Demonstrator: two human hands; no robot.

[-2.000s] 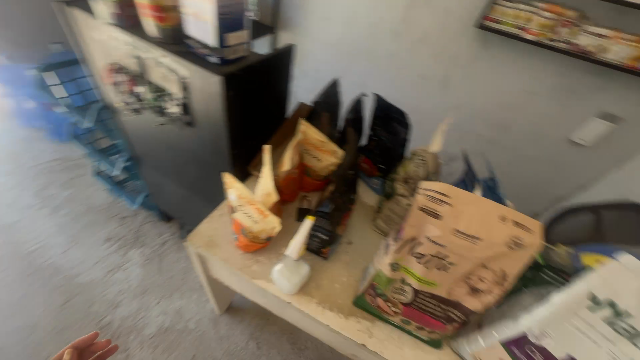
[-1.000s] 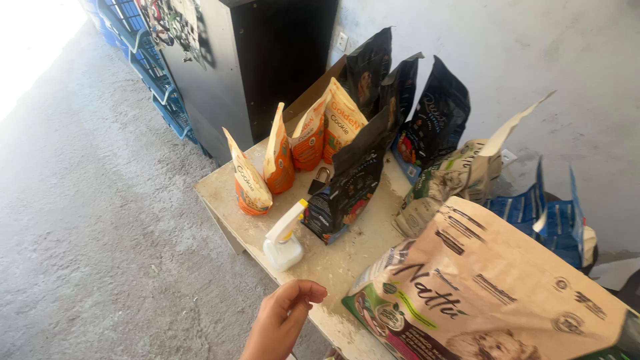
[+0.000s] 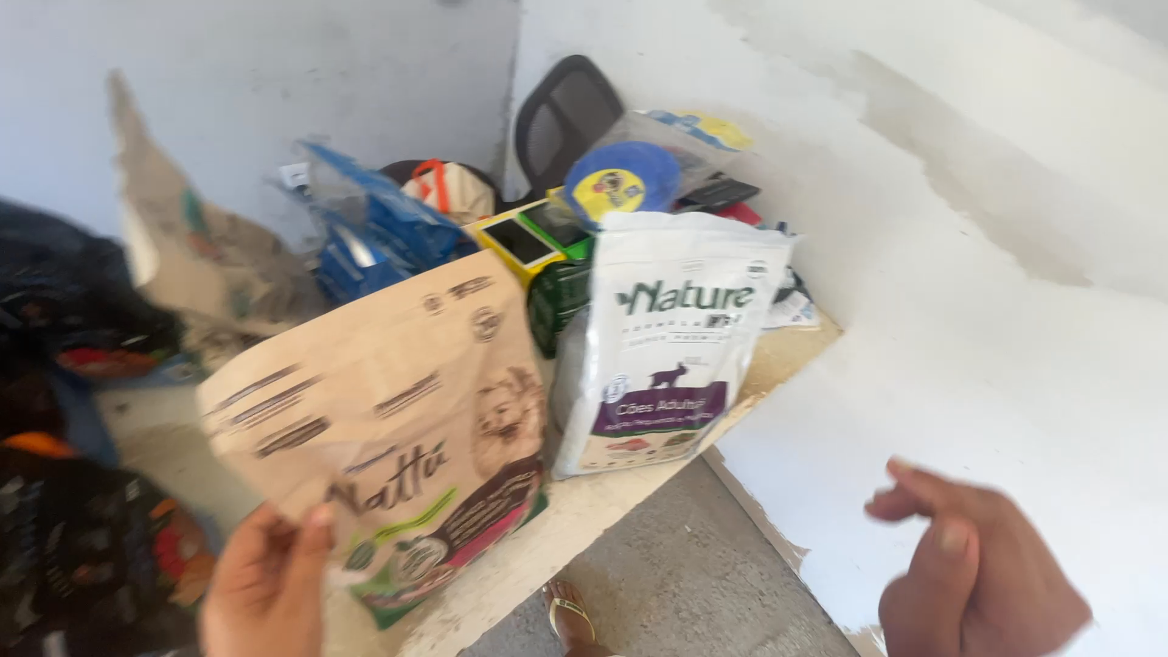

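My left hand (image 3: 269, 579) is at the lower left, its thumb and forefinger at the lower left side of a tan paper pet food bag (image 3: 392, 401); blur hides whether they pinch it. That bag stands upright on the table, printed with a dog's face. Just right of it stands a white dog food bag (image 3: 675, 347) with a purple band. My right hand (image 3: 967, 557) is in the air at the lower right, fingers curled, touching no bag; whether anything is in it cannot be told.
Black bags (image 3: 82, 547) and a crumpled beige bag (image 3: 219, 255) stand at the left, blue bags (image 3: 374, 228) behind. A round blue and yellow item (image 3: 623, 182), green and yellow packs (image 3: 529, 239) and a mesh chair back (image 3: 566, 119) are farther back. The table edge (image 3: 584, 520) runs diagonally above a sandaled foot (image 3: 570, 616).
The view has swung right, bringing the whole white bag into sight. My left hand is now at the tan bag, and my right hand has come into view.
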